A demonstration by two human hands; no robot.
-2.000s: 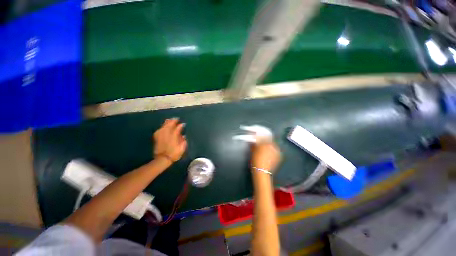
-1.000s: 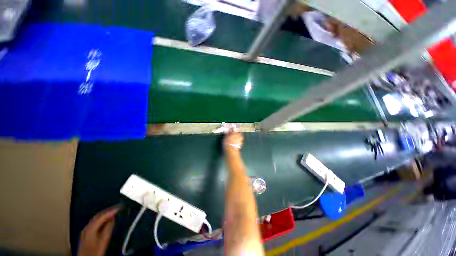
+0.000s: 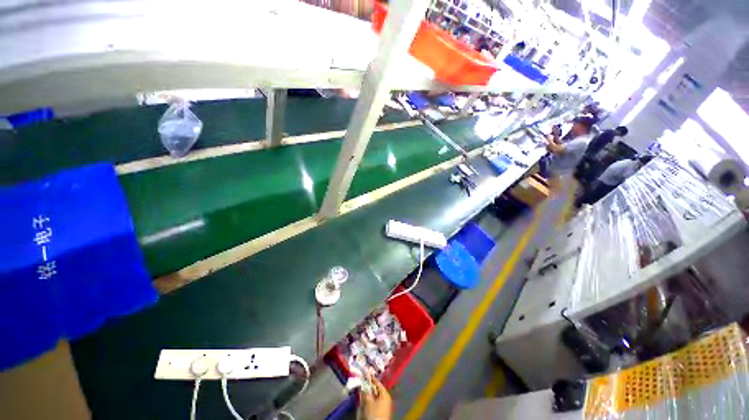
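My right hand [image 3: 375, 400] is at the bottom edge of the view, at the near end of a red bin [image 3: 420, 321] filled with small pale pieces [image 3: 374, 343]. A small white piece [image 3: 355, 383] shows by its fingertips; whether the fingers grip it cannot be told. My left hand is out of view. On the green bench [image 3: 246, 316], a clear bulb-like piece [image 3: 337, 275] stands by a round white base [image 3: 327, 294] with thin dark red wires. A white power strip [image 3: 223, 363] with two plugs lies at the near left.
A second power strip [image 3: 415, 234] lies on the bench's right side, above a blue round stool [image 3: 457, 265]. A slanted metal post [image 3: 361, 123] rises by the conveyor [image 3: 271, 197]. A blue sheet [image 3: 66, 254] covers the left. A film-wrapped machine [image 3: 608, 246] stands right. People sit far down the line.
My right hand has moved from the conveyor's edge strip down to the red bin. My left hand has left the view. The view has tilted up and now shows more of the line.
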